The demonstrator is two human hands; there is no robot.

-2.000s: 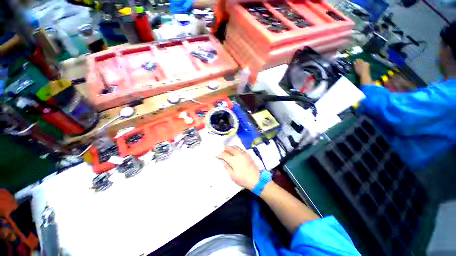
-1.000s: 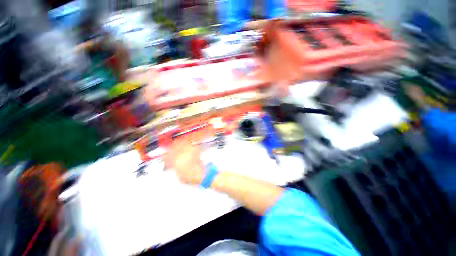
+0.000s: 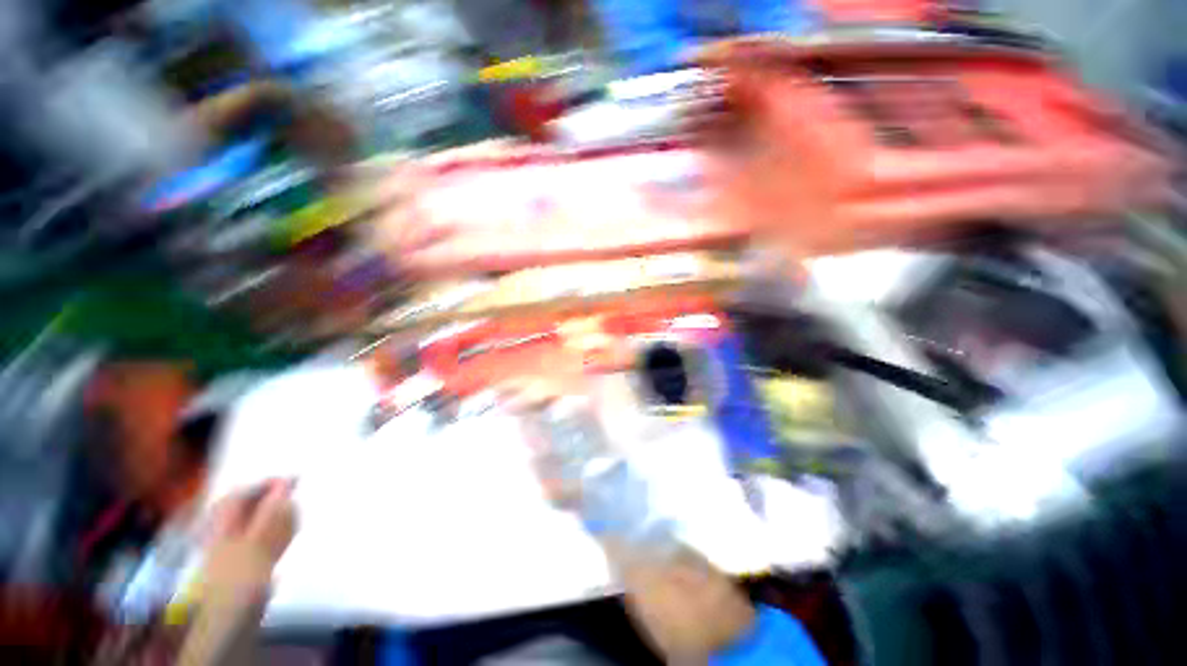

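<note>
The whole view is strongly blurred by motion. My left hand (image 3: 250, 527) is at the left edge of the white mat (image 3: 404, 533); I cannot tell whether it holds anything. My right hand (image 3: 560, 449) is a smear over the right part of the mat, in front of the red parts tray (image 3: 521, 354), with a blue band at the wrist. Its fingers and anything in them cannot be made out. The round parts tub (image 3: 669, 375), pale with a dark inside, stands behind and right of my right hand. Small units before the red tray are too blurred to tell apart.
Pink-red foam trays (image 3: 560, 208) lie behind the wooden rail (image 3: 573, 280), with a taller stack (image 3: 911, 156) at back right. A blue box (image 3: 742, 403) stands beside the tub. A dark fan (image 3: 1002, 312) sits on a white box. An orange thing (image 3: 143, 423) is at left.
My left hand has come into view at the left. My right hand has moved from over the red tray's left part back to the right and nearer me. The camera view has shifted.
</note>
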